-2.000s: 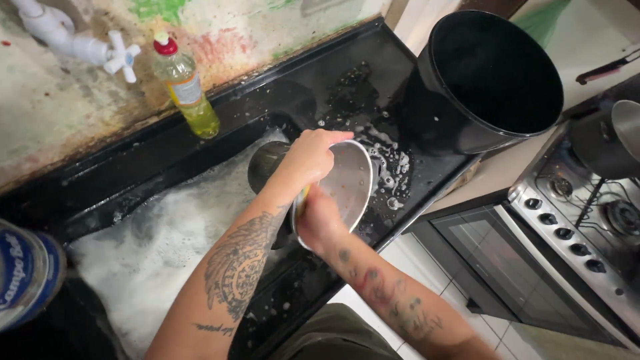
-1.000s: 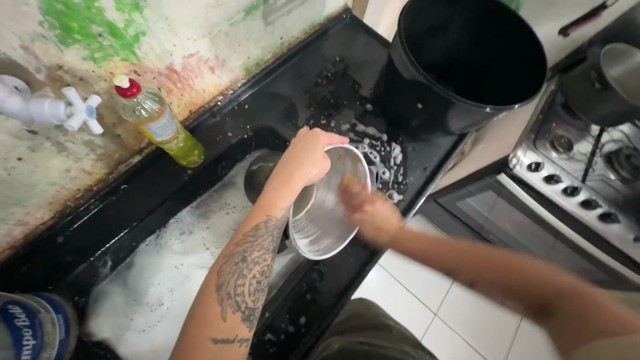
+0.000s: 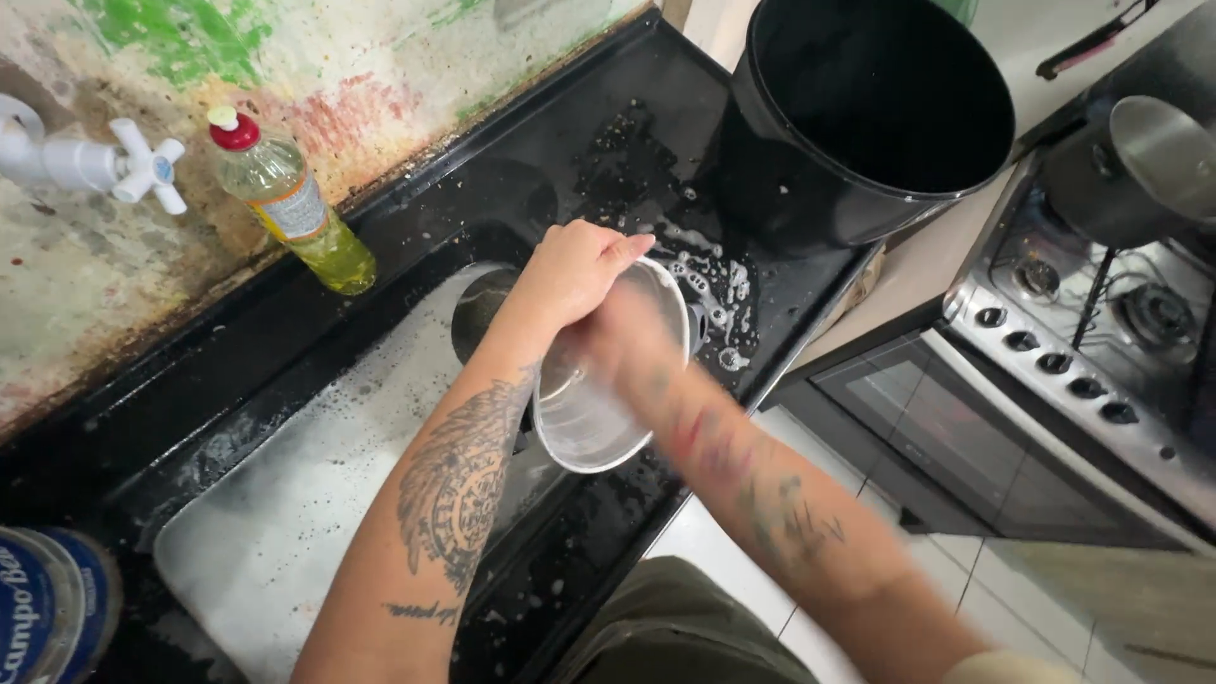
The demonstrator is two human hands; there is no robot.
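Observation:
My left hand (image 3: 581,271) grips the upper rim of a metal pot (image 3: 594,432), which is tilted with its mouth facing me over the near side of the sink. Blurred by motion, my right hand (image 3: 622,332) is inside the pot's mouth; whether it holds anything is hidden. Behind my left wrist a dark round vessel (image 3: 480,309) sits at the corner of the sink. Whitish, soapy water (image 3: 323,503) fills the basin. A bottle of yellow-green dish soap (image 3: 299,214) with a red cap leans in view by the wall.
A big black bucket (image 3: 836,180) stands on the black counter (image 3: 608,123), near foam and wet crumbs. A white tap (image 3: 142,166) juts from the stained wall. At the lower left is a blue-labelled container (image 3: 57,608). On the right, a pot (image 3: 1130,180) sits on a gas stove (image 3: 1054,361).
My right hand has moved from the pot's right side to its upper left part, near my left hand. My left hand still holds the rim.

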